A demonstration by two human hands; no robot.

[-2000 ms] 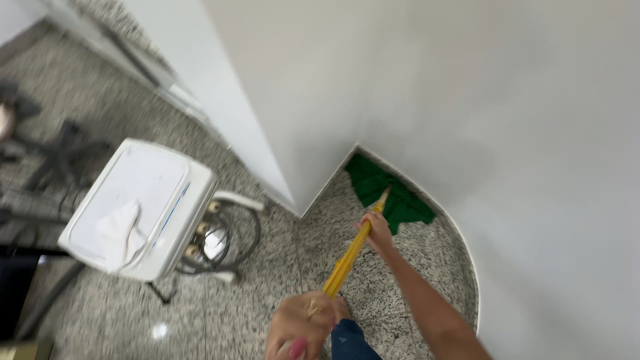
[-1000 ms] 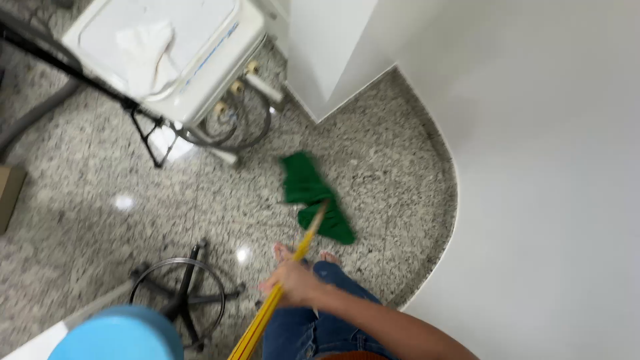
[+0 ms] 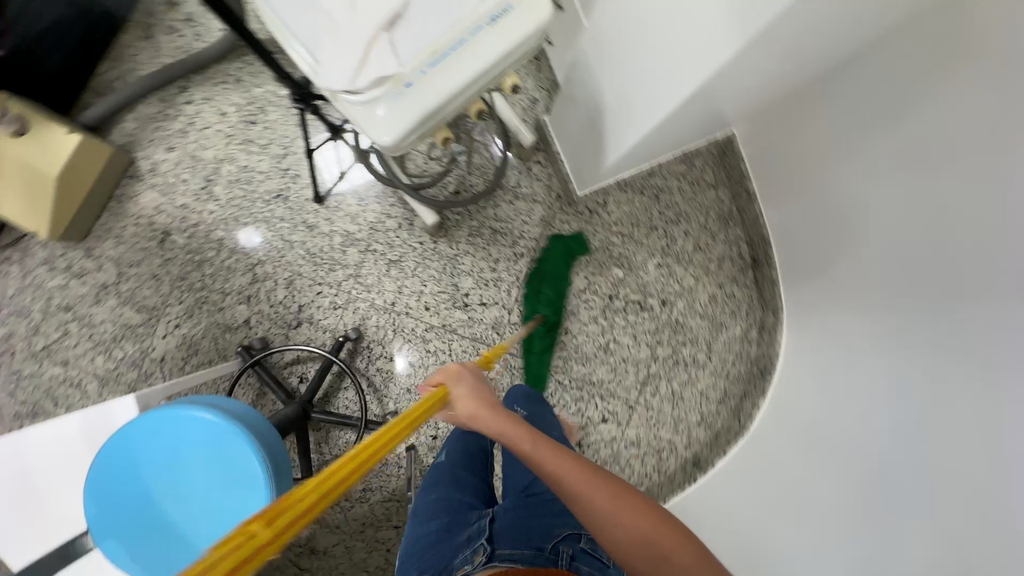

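Observation:
My right hand is closed around the lower part of a yellow mop or squeegee handle. The handle slants from the bottom left of the view down to the floor. At its far end a green cloth lies in a long, narrow shape on the speckled granite floor, just in front of my jeans-clad legs. The head under the cloth is hidden. My left hand is outside the view, and so is the upper end of the handle.
A blue round stool with a black wheeled base stands at the lower left. Above are a white dental-type cart, looped grey hoses and a thin black stand. A beige box is far left. A curved white wall bounds the right.
The green cloth has moved out of the wall corner onto the floor nearer the cart. My left hand, on the handle two seconds ago, has left the view. The view has shifted, showing the stool.

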